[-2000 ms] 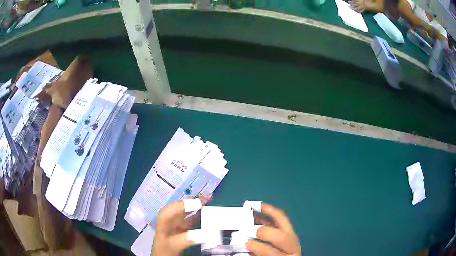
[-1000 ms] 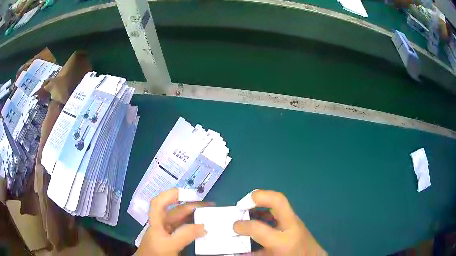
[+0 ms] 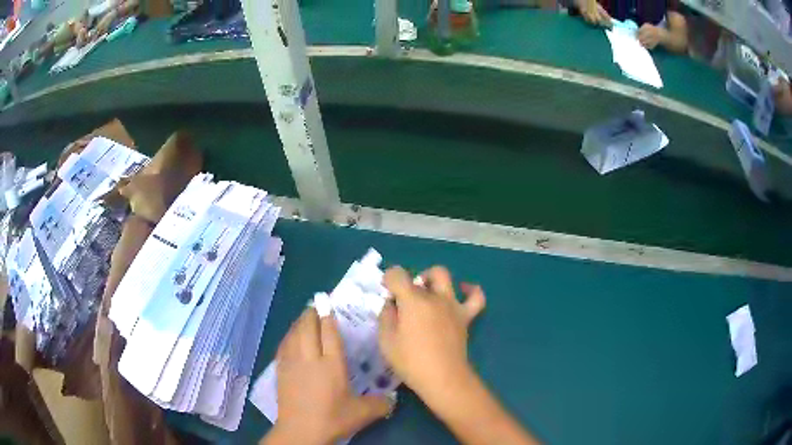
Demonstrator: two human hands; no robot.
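A small pile of white and light-blue carton blanks [image 3: 360, 335] lies on the green bench in front of me, partly covered by both hands. My left hand [image 3: 313, 374] lies over its left side, white-wrapped fingertip at the upper edge and thumb at the lower right edge, gripping a blank. My right hand [image 3: 430, 330] is at the pile's upper right, fingers bent; its grip is hidden. A larger fanned stack of blanks [image 3: 204, 287] lies to the left.
A brown shipping carton [image 3: 122, 287] packed with blanks stands at far left. A pale frame post [image 3: 300, 113] meets the bench rail [image 3: 469, 232]. A squared carton [image 3: 623, 143] lies on the dark green belt. White scrap [image 3: 742, 339] lies right. People's hands [image 3: 651, 35] show across.
The small white carton has left my hands, and a squared carton now lies on the belt. Both hands have moved up onto the small pile. The view has shifted.
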